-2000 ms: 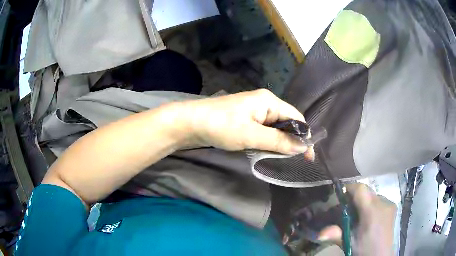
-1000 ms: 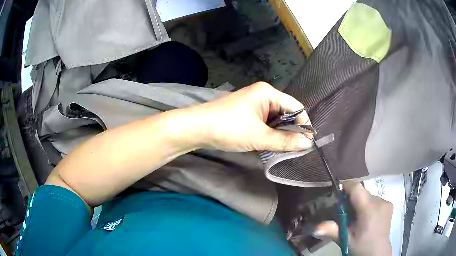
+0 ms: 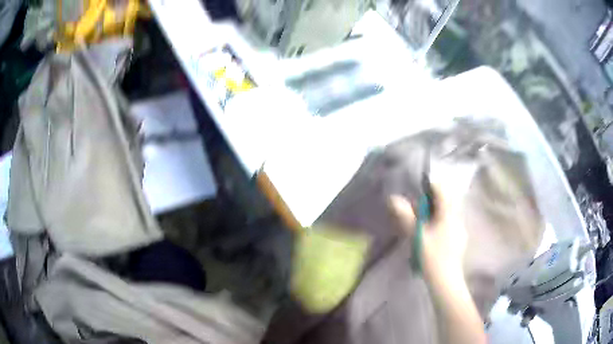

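My right hand (image 3: 440,218) is blurred, reaching forward over the far part of the grey-brown garment panel (image 3: 396,295) on the white table. It holds scissors with green handles (image 3: 420,232), their dark blades pointing away from me. Whether the blades touch the cloth is too blurred to tell. A yellow-green patch (image 3: 329,269) lies on the panel near the table's corner. My left hand is not in view.
The white table (image 3: 302,161) has a wood-coloured edge. Dark strips (image 3: 336,84) lie at its back, and a small yellow object (image 3: 235,80) sits in a recess. A sewing machine (image 3: 551,275) stands at right. More grey-brown cloth (image 3: 77,161) hangs at left, below yellow ties (image 3: 101,23).
The view has swung up and right, showing more table. My left hand has left the cloth edge and the picture. My right hand has moved forward with the scissors.
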